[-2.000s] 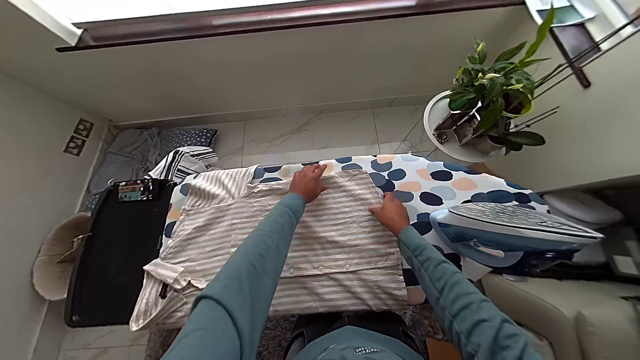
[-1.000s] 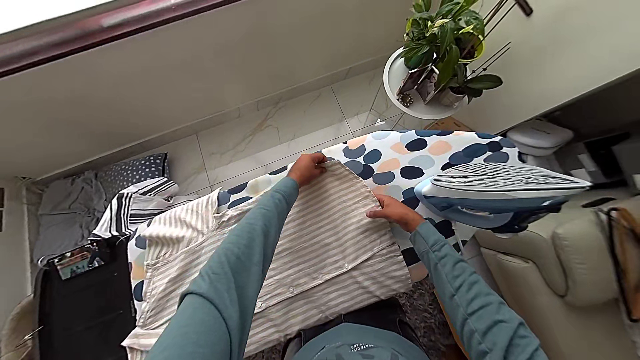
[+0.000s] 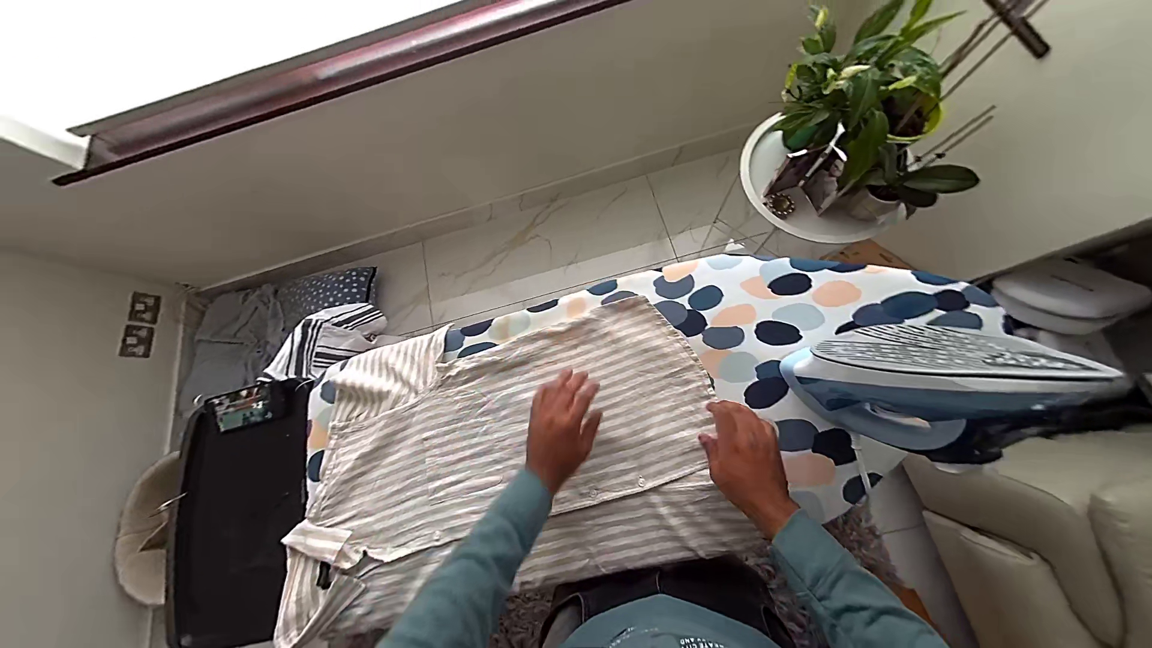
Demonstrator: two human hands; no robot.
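Observation:
A beige-and-white striped button shirt [image 3: 504, 405] lies spread over an ironing board with a dotted cover [image 3: 738, 315], its collar at the lower left. My left hand [image 3: 562, 427] is over the middle of the shirt, fingers spread, holding nothing; whether it touches the cloth is unclear. At the shirt's right hem is my right hand [image 3: 745, 454], fingers bent at the edge; whether it pinches the cloth cannot be told. Right of that hand, a blue and white steam iron [image 3: 909, 387] rests at the board's right part, its soleplate facing up.
Beyond the board, potted plants [image 3: 864, 99] stand on a round white table [image 3: 765, 171]. A black surface [image 3: 238, 522] bearing a phone [image 3: 243, 408] is at left, near folded clothes [image 3: 328, 337]. A beige leather seat [image 3: 1017, 531] is at lower right, a wall behind the board.
My left hand has left the shirt's far edge, where it was in both earlier frames, and come nearer to me over the middle. My right hand remains by the right hem. The view has shifted.

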